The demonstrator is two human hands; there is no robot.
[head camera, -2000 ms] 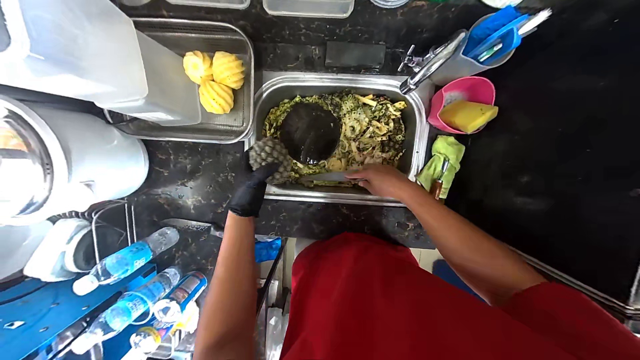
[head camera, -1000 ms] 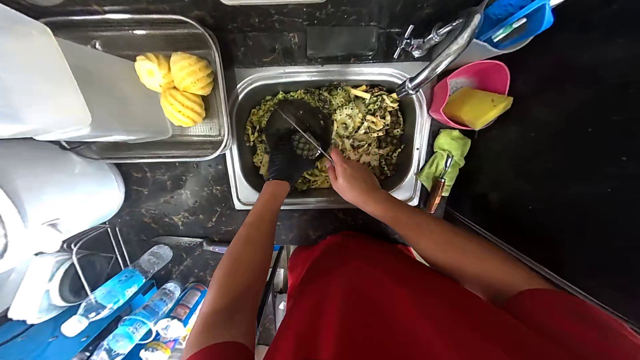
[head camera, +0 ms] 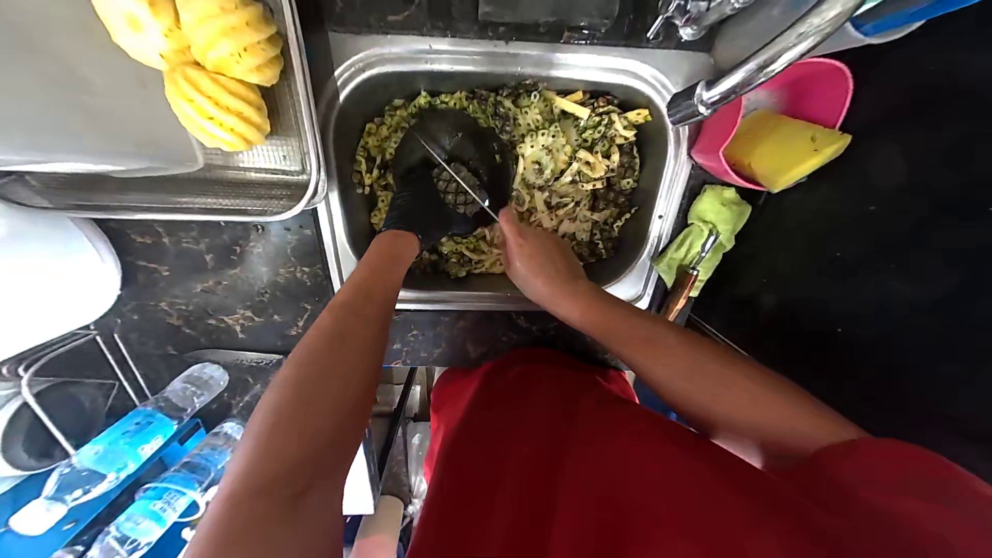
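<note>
My left hand (head camera: 422,205), in a black glove, holds an unpeeled pineapple (head camera: 459,188) over the steel sink. My bare right hand (head camera: 542,256) grips a knife (head camera: 457,178), its narrow blade slanting across the pineapple up and to the left. Beneath them a round black bowl or board (head camera: 465,132) sits among pineapple peelings (head camera: 573,178) that cover the floor of the sink (head camera: 659,201). How deep the blade sits, if at all, I cannot tell.
Several peeled pineapples (head camera: 217,105) lie in a steel tray (head camera: 298,186) at upper left. A faucet (head camera: 744,74) reaches over the sink's right rim, near a pink container (head camera: 825,85) with a yellow sponge-like block (head camera: 783,147). A brown-handled tool (head camera: 682,291) rests on a green cloth (head camera: 701,225). Bottles (head camera: 132,442) stand lower left.
My left hand and the pineapple have moved from the sink's left rim to over the black round thing. The knife, low and level before, now slants across the pineapple. The view has moved closer.
</note>
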